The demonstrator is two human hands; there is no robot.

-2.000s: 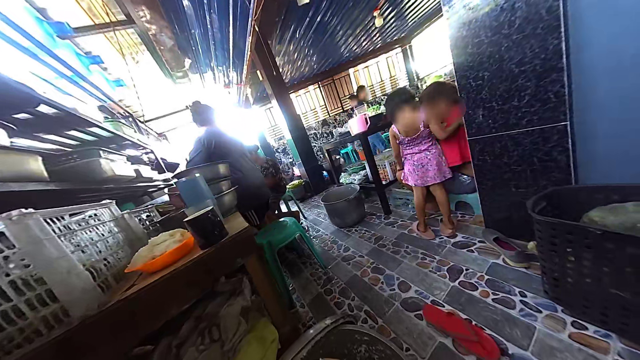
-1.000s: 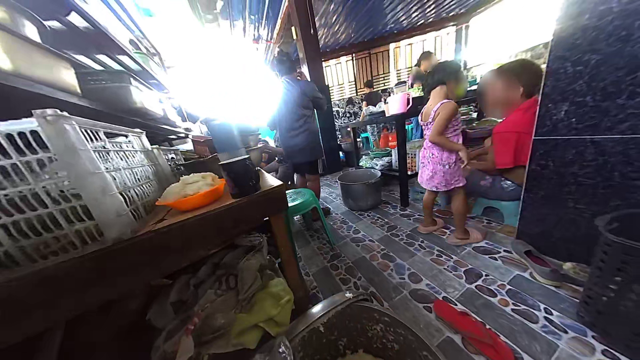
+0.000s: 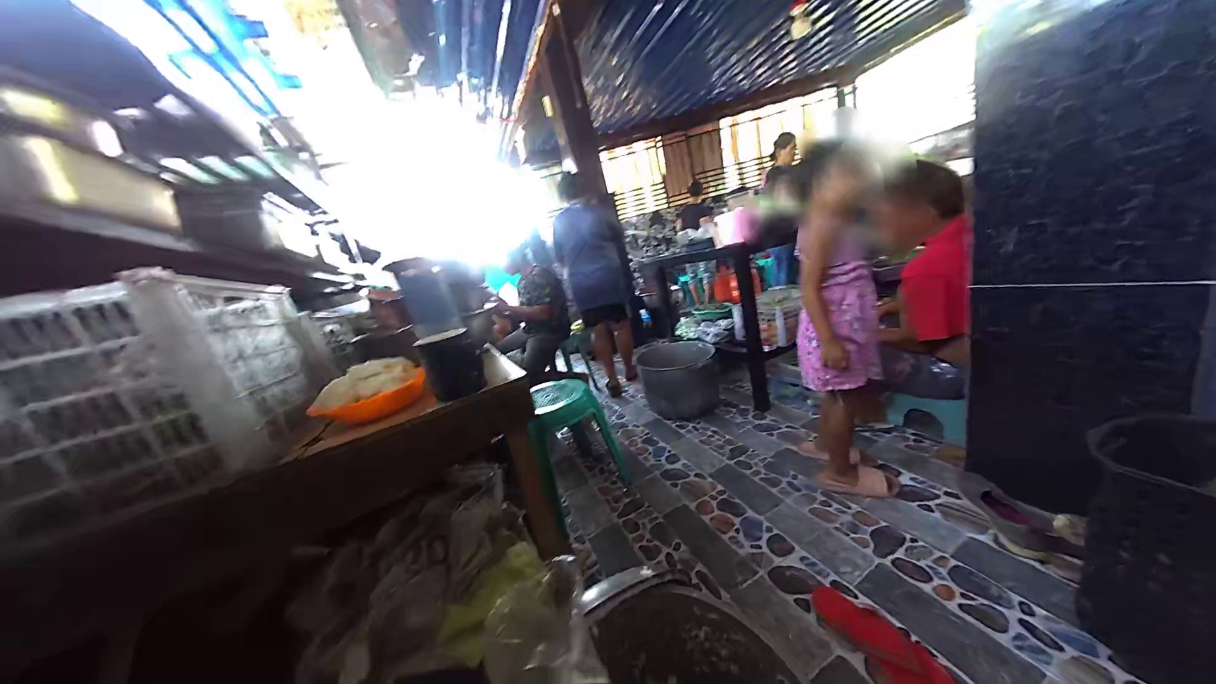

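Neither my left hand nor my right hand shows in the head view, so what they hold or touch is hidden. At the bottom edge stands a large metal pot [image 3: 684, 632], cut off by the frame, with a clear plastic bag [image 3: 537, 617] beside its rim. On the wooden table [image 3: 399, 442] at the left, an orange bowl [image 3: 370, 407] holds a pale heap of food. A black container [image 3: 450, 365] stands right of the bowl, and a white plastic crate [image 3: 204, 380] stands to its left.
A green stool [image 3: 570, 404] stands beside the table, and a grey pot [image 3: 678, 378] sits on the stone-patterned floor. Red slippers [image 3: 879, 636] lie at the lower right, near a black basket [image 3: 1154, 551]. Several people stand or sit farther back, by a dark table [image 3: 698, 255] and a tiled pillar [image 3: 1088, 237].
A person in dark clothes now stands beside the wooden post, farther right and back than a second ago. A seated person shows more fully behind the green stool.
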